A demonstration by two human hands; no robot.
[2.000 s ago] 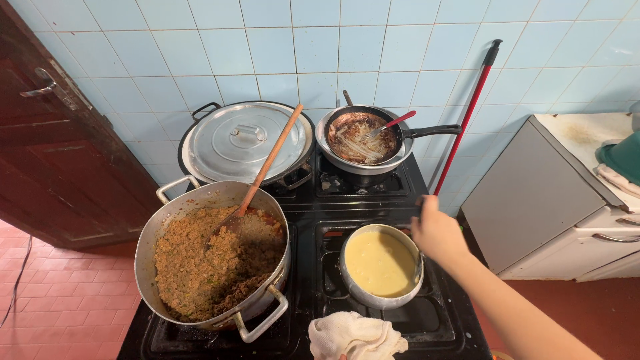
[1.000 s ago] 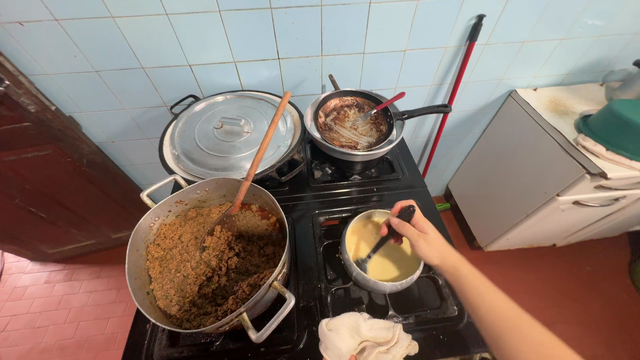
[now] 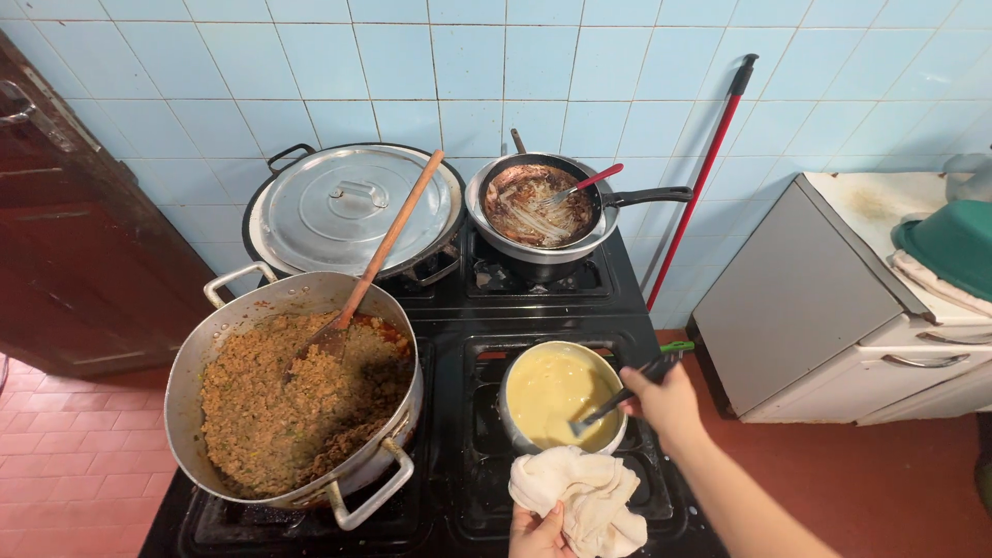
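My right hand (image 3: 659,399) grips the black handle of a utensil (image 3: 608,409) whose grey end dips into a pale yellow creamy mixture (image 3: 554,387). That mixture fills a small metal pot (image 3: 508,418) on the front right of the stove. Just below the pot, my left hand (image 3: 540,533) holds a bunched white cloth (image 3: 581,496) against the pot's near side; whether a handle lies under the cloth is hidden. To the left, a large aluminium pot (image 3: 182,418) holds cooked ground meat (image 3: 287,411), with a wooden spoon (image 3: 387,240) standing in it at a slant.
Behind are a large lidded pot (image 3: 356,205) and a greasy frying pan (image 3: 535,201) with a red-handled fork (image 3: 589,180), resting on another pan. A red pole (image 3: 701,178) leans on the tiled wall. A white cabinet (image 3: 806,310) stands right, a brown door (image 3: 93,248) left.
The utensil in my right hand has moved within the yellow mixture, from the pot's left part to its lower right. My left hand has come into view under the cloth.
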